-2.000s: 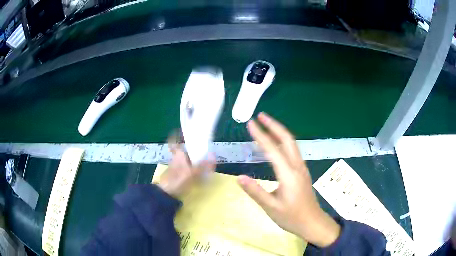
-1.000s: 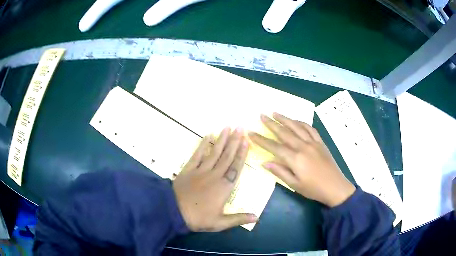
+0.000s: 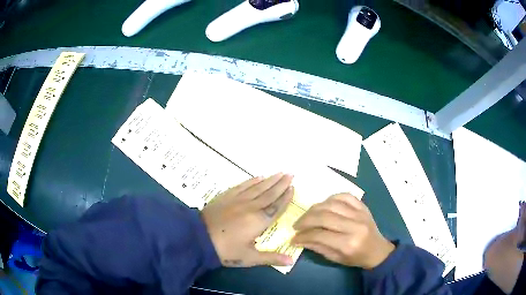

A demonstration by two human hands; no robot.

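My left hand [image 3: 248,222] lies flat, palm down, on the yellow label sheet [image 3: 277,233], thumb apart from the fingers. My right hand [image 3: 346,230] is bent, its fingertips bunched at that sheet's right part; whether they pinch a label is hidden. A long white label sheet [image 3: 156,144] with small dark print runs from upper left to under my left hand. A large blank white sheet [image 3: 265,115] lies behind the hands.
Three white handheld devices [image 3: 251,20] lie on the green belt [image 3: 311,40] beyond the whitish rail [image 3: 230,69]. A cream label strip [image 3: 43,124] lies left, a wider strip [image 3: 409,190] right. Right are a grey post [image 3: 484,92], white paper [image 3: 484,190] and a person's arm [image 3: 507,256].
The device my left hand held two seconds ago is out of my hands. Both hands have come down onto the sheets. Since one second ago, my right fingers have bunched from spread.
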